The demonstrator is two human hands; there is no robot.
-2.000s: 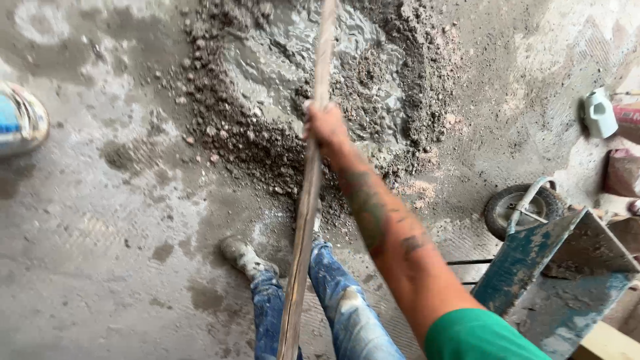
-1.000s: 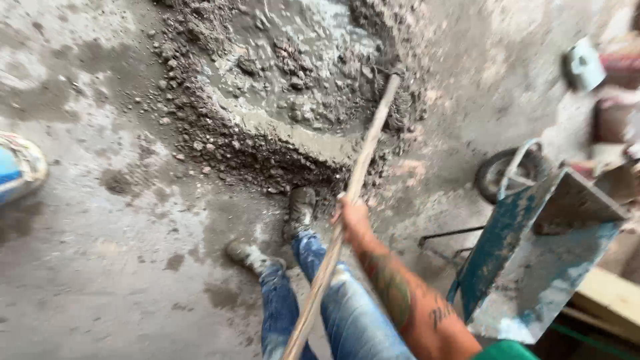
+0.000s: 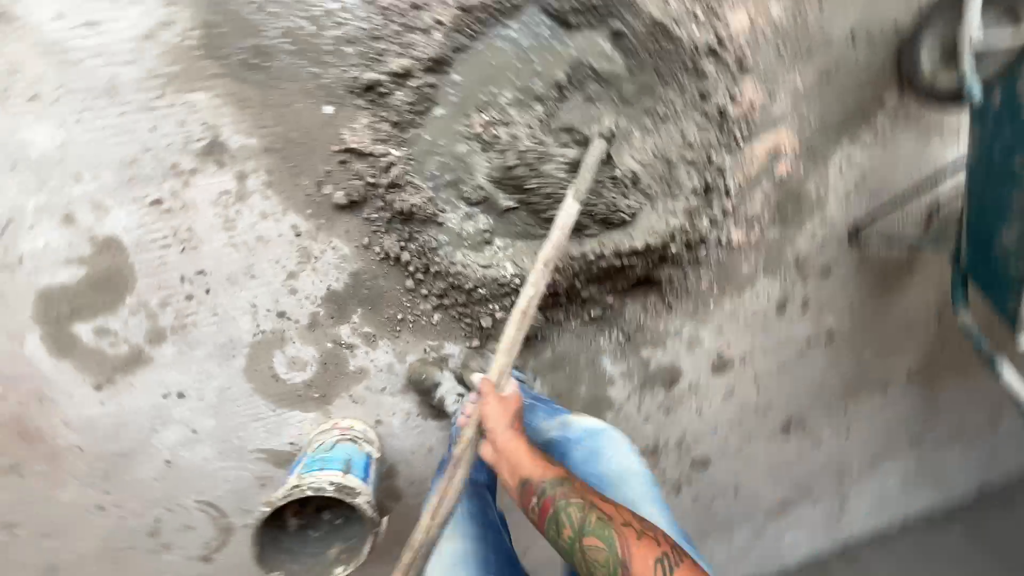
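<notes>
My right hand (image 3: pixel 494 420) is closed around a long wooden handle (image 3: pixel 532 292), above my jeans. The handle slants from the bottom edge up to the wet mortar or concrete mix (image 3: pixel 520 152), where its far end meets a dark mound of mix. The tool's head is hidden in the mix, so its kind cannot be told. A rough ring of gravelly mix surrounds the wet middle. My left hand is out of view. The picture is blurred.
A mix-smeared bucket (image 3: pixel 336 464) with a blue label stands at lower left, close to my leg. On the right is a teal wheelbarrow (image 3: pixel 992 200) with its wheel (image 3: pixel 932 52) at the top. Wet patches mark the concrete floor (image 3: pixel 200 320).
The view has swung, bringing the bucket nearer the middle. The tool's far end has moved from the ring's right edge into the wet middle. My right hand still holds the handle.
</notes>
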